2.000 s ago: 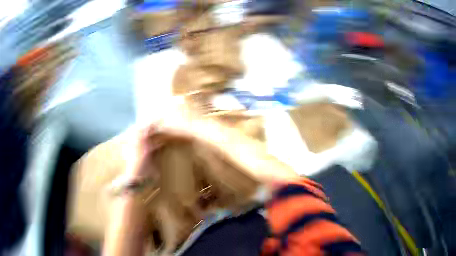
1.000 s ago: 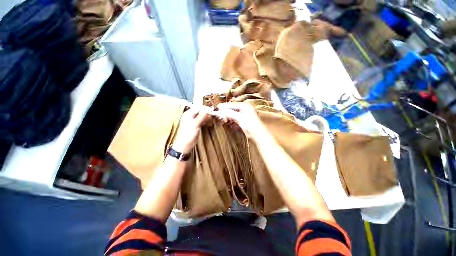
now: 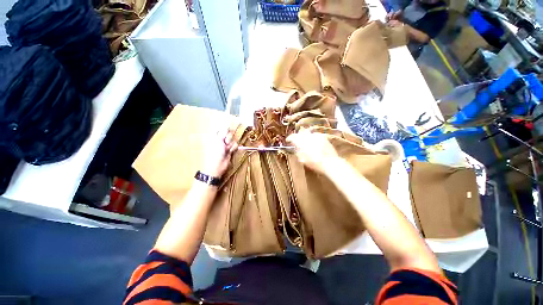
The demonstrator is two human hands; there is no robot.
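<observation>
A gathered bundle of tan bag pieces (image 3: 256,208) lies at the near edge of the table, its lower ends fanned out towards me. A thin pale cord (image 3: 262,148) runs taut across the bundle's gathered neck. My left hand (image 3: 222,149) grips the cord's left end. My right hand (image 3: 309,149) grips its right end. Reddish-brown patches (image 3: 271,124) show just beyond the cord. A flat tan panel (image 3: 178,143) sticks out to the left, partly behind my left hand. The fingertips are partly blurred.
More tan pieces (image 3: 333,68) lie farther up the white table (image 3: 405,89). A single tan panel (image 3: 446,199), a tape roll (image 3: 390,148) and a clear plastic bag (image 3: 366,122) are at right. Dark navy bags (image 3: 44,107) and a grey-white cabinet (image 3: 184,65) stand left. A person's arm (image 3: 411,33) shows at the far right.
My hands have moved apart from close together at the bundle's neck, and the cord now shows stretched between them. The blur of the earliest frame is gone.
</observation>
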